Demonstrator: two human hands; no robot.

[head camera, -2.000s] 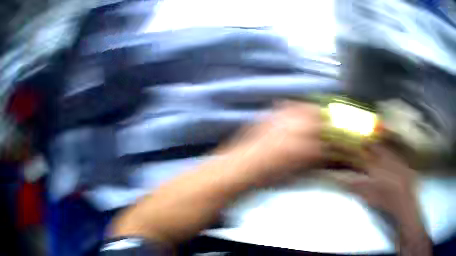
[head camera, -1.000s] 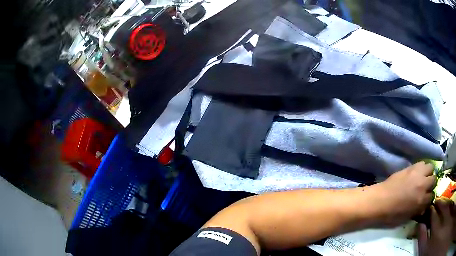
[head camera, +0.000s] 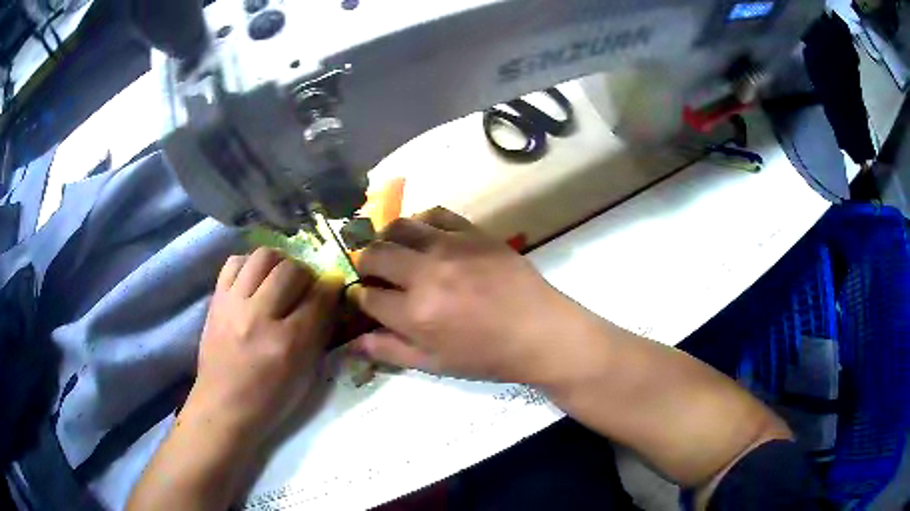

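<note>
The sewing machine [head camera: 429,75] has a large white head across the top, with its needle area lit yellow at the left end. The grey-blue cloth [head camera: 130,289] lies in folds at the left and runs to the needle. My left hand [head camera: 264,319] is closed on the cloth edge just in front of the presser foot. My right hand [head camera: 449,294] is beside it, fingers bent, pinching a dark edge of the cloth close to the needle. The fingertips of both hands and the held edge are partly hidden.
Black-handled scissors [head camera: 529,125] lie under the machine arm. Orange tape [head camera: 384,203] is on the bed beside the needle. A white table [head camera: 619,269] with fine printed marks curves along the front. A blue plastic basket [head camera: 878,329] stands at the right.
The view has swung right from the spread cloth and left basket to the machine. Both hands are now fully in view at the needle, still at the lit area.
</note>
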